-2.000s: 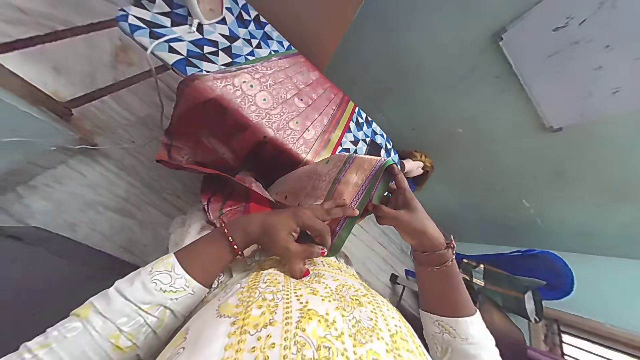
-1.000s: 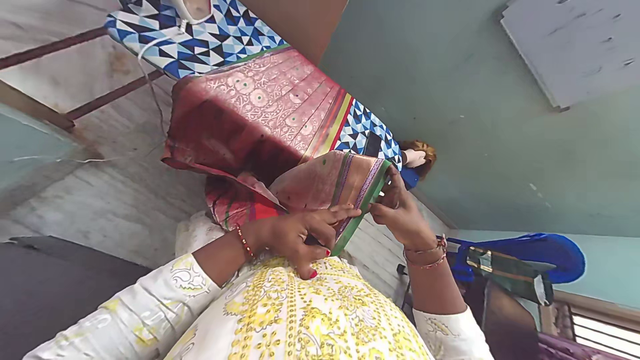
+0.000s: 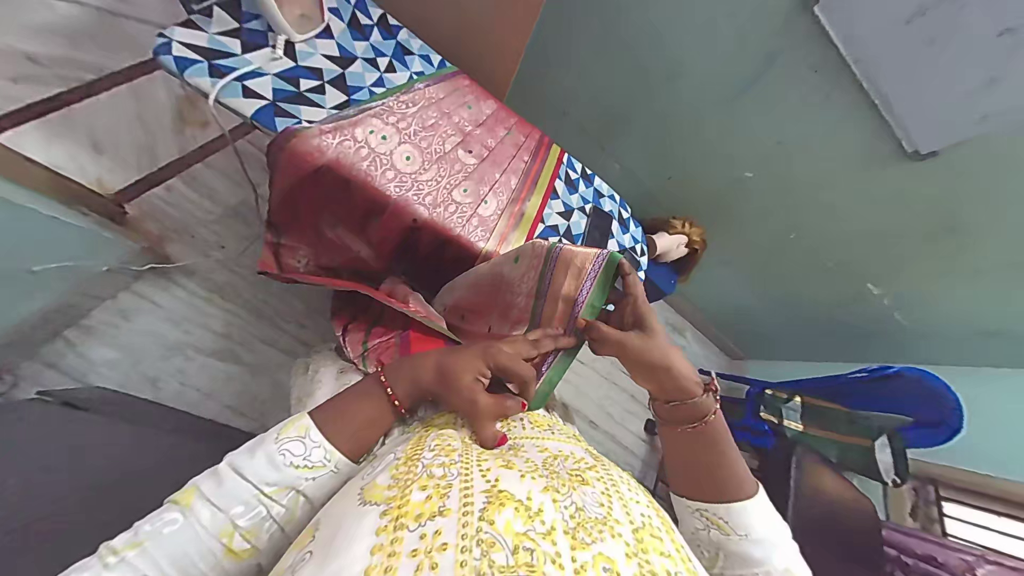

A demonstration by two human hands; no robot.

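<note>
A red silk sari (image 3: pixel 432 160) with a woven metallic pattern lies in pleats over an ironing board with a blue, black and white triangle cover (image 3: pixel 344 64). Its near end, with a green and purple striped border (image 3: pixel 588 300), is lifted towards my body. My right hand (image 3: pixel 640 336) pinches the green edge between thumb and fingers. Beside it, my left hand (image 3: pixel 488 376) lies along the same border, index finger stretched over the stripes and other fingers bent; part of the cloth passes behind it.
A white iron (image 3: pixel 296 16) with a pale cord (image 3: pixel 232 76) stands at the board's upper left end. A doll-like thing with brown hair (image 3: pixel 684 240) is beyond the board's right end. A blue chair (image 3: pixel 904 400) with a dark green bag (image 3: pixel 840 428) is at the right; a dark surface (image 3: pixel 104 480) at lower left.
Both hands stay at the border. The fingers of my left hand have shifted a little along the cloth.
</note>
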